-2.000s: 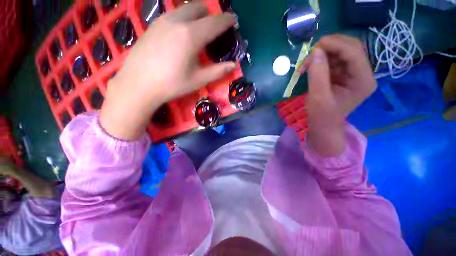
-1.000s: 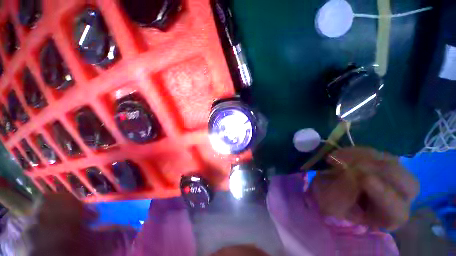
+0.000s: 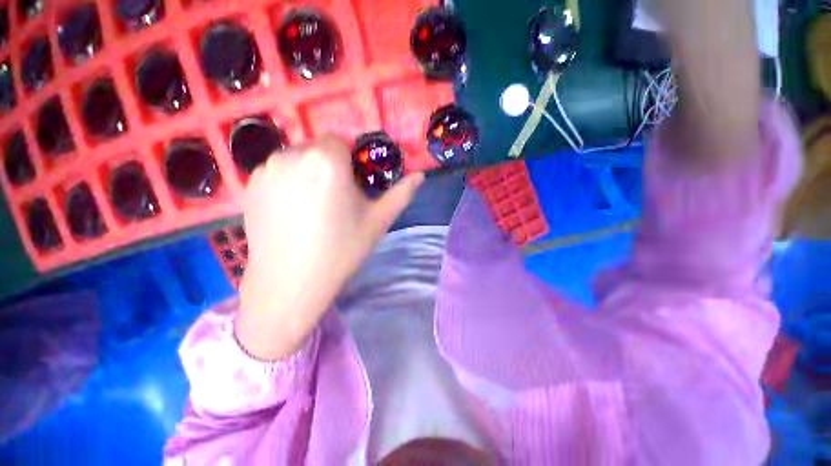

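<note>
The red compartment tray (image 3: 196,109) lies at the upper left with dark round smartwatch units in its pockets. My left hand (image 3: 305,218) is over the tray's near edge, its thumb beside a watch with red figures (image 3: 377,162); the other fingers are curled out of sight, so its grip is unclear. Two more lit watches (image 3: 452,134) (image 3: 438,41) sit along the tray's right edge. A watch (image 3: 552,38) is on the green bench by a white charging puck (image 3: 515,99). My right forearm (image 3: 715,82) reaches up; the hand is cut off by the top edge.
Yellow tape (image 3: 534,116) and a white cable run beside the puck. A white cable coil (image 3: 660,98) lies right of them. Small red trays (image 3: 512,202) show below the bench edge, above a blue floor (image 3: 118,364).
The view has shifted and is sharper. My left hand has come onto the tray's near edge. My right hand has moved from near the puck up and right, out of the picture.
</note>
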